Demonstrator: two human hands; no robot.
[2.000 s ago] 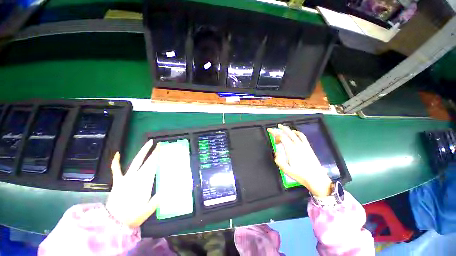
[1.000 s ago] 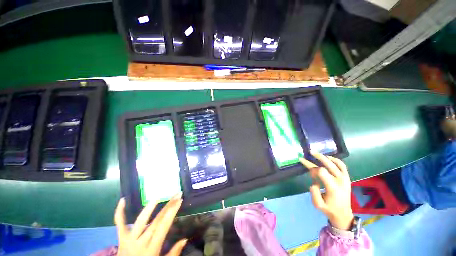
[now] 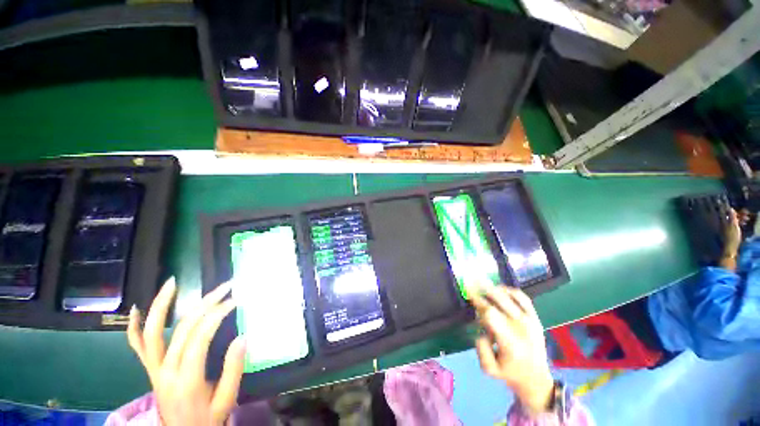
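Note:
A black phone tray (image 3: 410, 268) lies in front of me with phones in its slots and an empty middle slot. The leftmost smartphone (image 3: 271, 295) shows a white display with a green border. The smartphone beside it (image 3: 346, 274) shows a dark test menu screen. Right of the empty slot, a smartphone (image 3: 463, 241) shows white with green border and diagonal green lines. The rightmost smartphone (image 3: 517, 233) is dark. My left hand (image 3: 187, 354) has spread fingers at the leftmost phone's left edge. My right hand (image 3: 510, 337) has its fingertips at the lower end of the green-lined phone.
A raised rear tray (image 3: 492, 91) holds dark phones above a wooden board (image 3: 275, 146) with a pen (image 3: 387, 143). Another tray (image 3: 158, 241) with dark phones lies left. A metal post (image 3: 658, 96) slants at right. A person's blue sleeve (image 3: 704, 312) is at far right.
My left hand has moved from the leftmost phone's lower end to its left side. Compared with the earliest frame, my right hand is lower, and diagonal green lines now show on its phone.

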